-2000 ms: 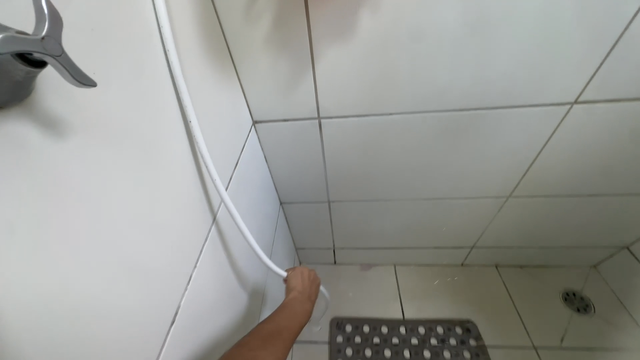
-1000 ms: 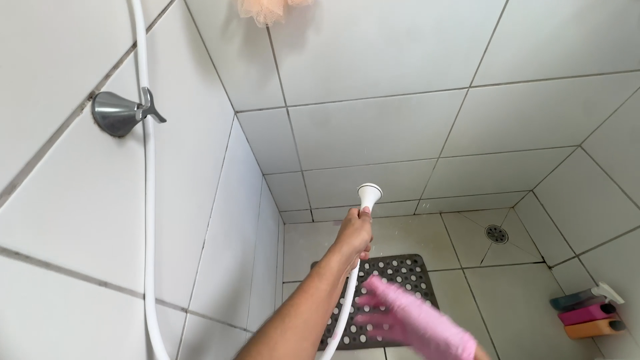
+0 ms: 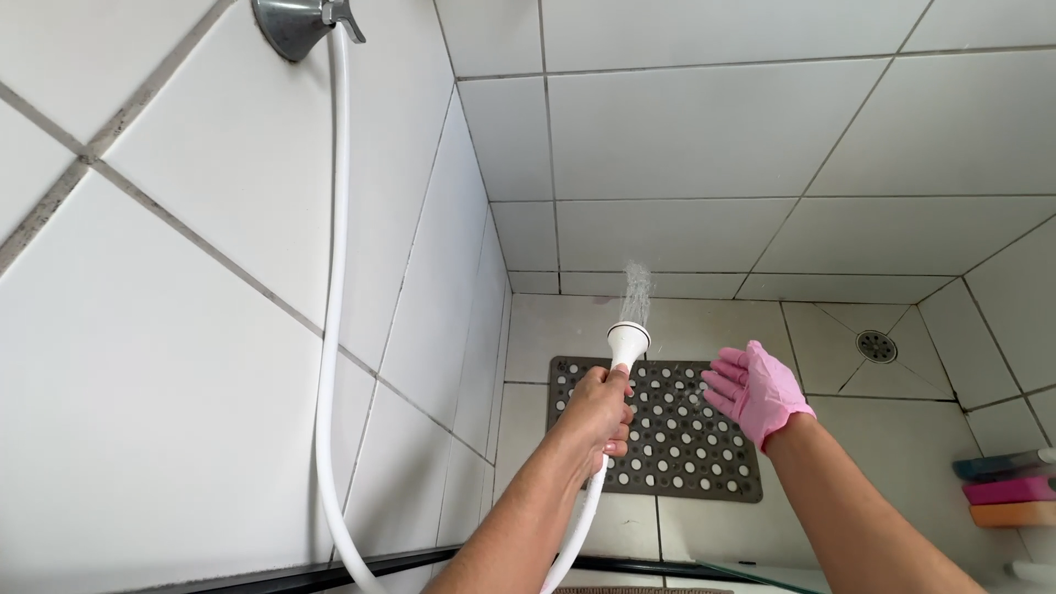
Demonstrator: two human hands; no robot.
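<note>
My left hand (image 3: 602, 412), bare, grips the handle of a white hand shower (image 3: 629, 340). Water (image 3: 636, 293) sprays from its head toward the tiled wall. Its white hose (image 3: 330, 355) loops down from near the metal valve (image 3: 297, 25) on the left wall and back up to my left hand. My right hand (image 3: 757, 392), in a pink rubber glove, is raised to the right of the hand shower with its fingers apart and nothing in it. Below both hands a grey bath mat with round holes (image 3: 685, 487) lies on the tiled floor.
A round floor drain (image 3: 876, 346) lies near the back right corner. At the right edge are a blue item (image 3: 998, 464), a pink item (image 3: 1006, 491) and an orange item (image 3: 1011, 515). A dark door track (image 3: 610, 565) crosses the bottom, with part of a brown mat (image 3: 643, 590) beyond it.
Water now comes from the hand shower, where none showed a second ago. The pink-gloved right hand has moved right and up, away from the hose. The view has shifted.
</note>
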